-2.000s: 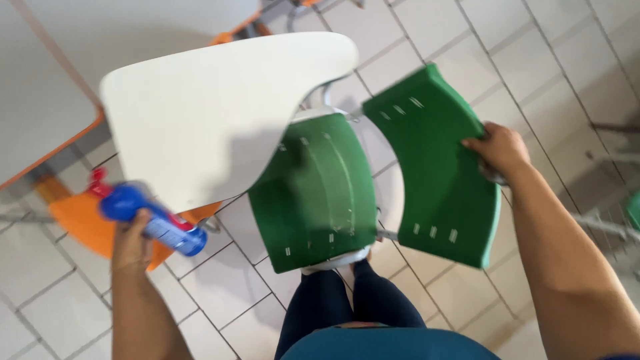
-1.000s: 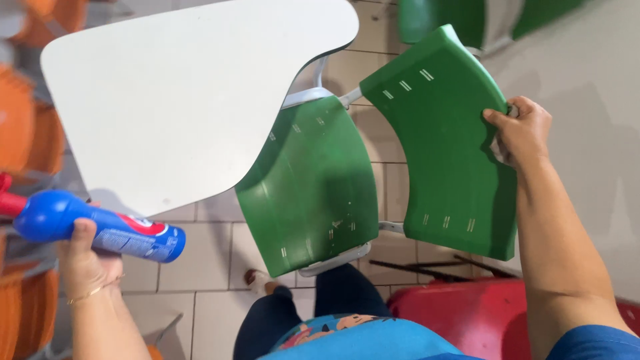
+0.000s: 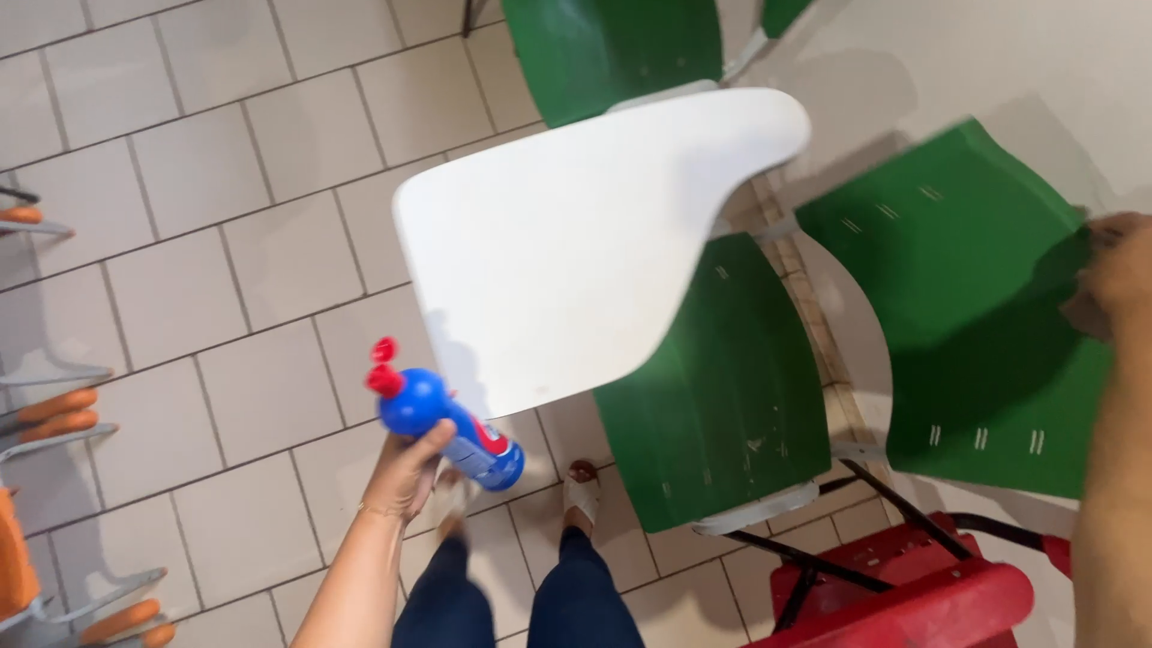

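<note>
A blue plastic bottle with a red flip-top cap (image 3: 463,436) is gripped in my left hand (image 3: 409,472), its cap flipped up. Just beyond it lies the white writing tablet (image 3: 576,261) of a tablet-arm chair. The chair's green plastic seat (image 3: 729,396) shows partly under the tablet, and its green backrest (image 3: 981,315) stands to the right. At the right edge, my right hand (image 3: 1120,270) is at the backrest's outer edge, holding what looks like a greyish cloth (image 3: 1086,315), mostly hidden by the fingers.
Another green chair (image 3: 621,54) stands beyond the tablet. A red chair (image 3: 900,594) with black metal legs is at the lower right. Parts of orange chairs (image 3: 18,558) line the left edge. A pale wall (image 3: 1062,72) rises behind the backrest. Tiled floor (image 3: 207,315) spreads across the left.
The view has swung strongly, bringing more tiled floor and the red chair into sight. My left hand still holds the bottle, and my right hand remains at the backrest's outer edge.
</note>
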